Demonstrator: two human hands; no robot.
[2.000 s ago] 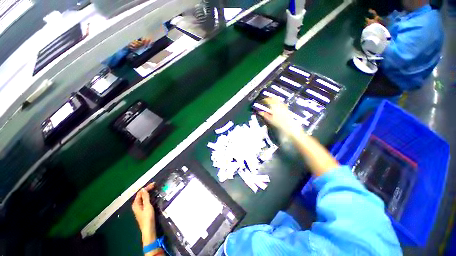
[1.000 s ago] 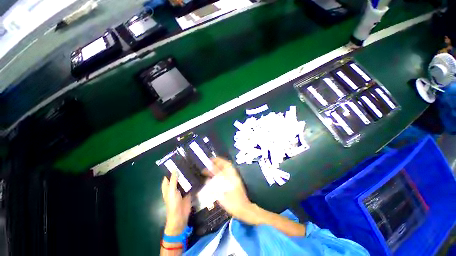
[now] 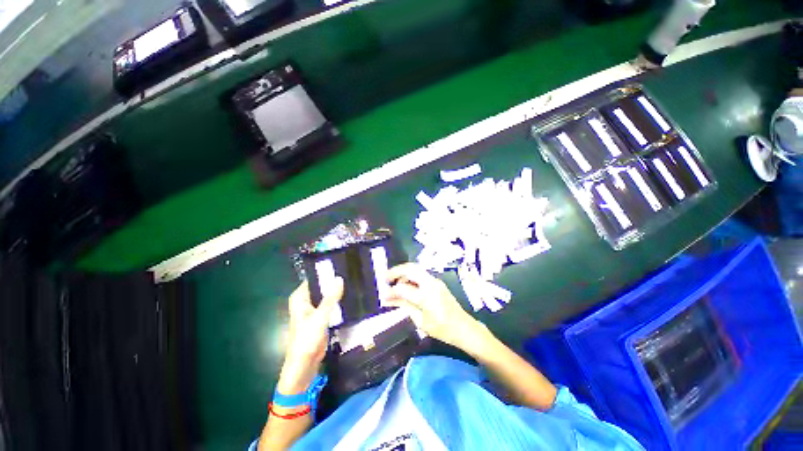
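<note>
A black battery pack [image 3: 355, 280] with two white strips lies over the upper part of a tablet unit [image 3: 370, 357] at the bottom centre. The tablet's speckled board end [image 3: 345, 236] shows above it, and part of its silver-white bay shows below. My left hand [image 3: 310, 321] holds the pack's left side, thumb at the left white strip. My right hand [image 3: 429, 304] is at the pack's right edge, fingers bent by the right strip; whether it grips the pack is unclear.
Loose peeled liners [image 3: 480, 225] lie right of the work. A clear battery tray [image 3: 627, 167] stands beyond them. A blue bin [image 3: 607, 352] is at lower right. Behind the white rail [image 3: 396, 169], a tablet unit [image 3: 286, 119] lies on the green conveyor. Black stacked units [image 3: 97, 352] stand left.
The battery pack has come from the tray to the tablet with my right hand. Since one second ago it has straightened over the tablet, and both hands have shifted slightly. My view has turned.
</note>
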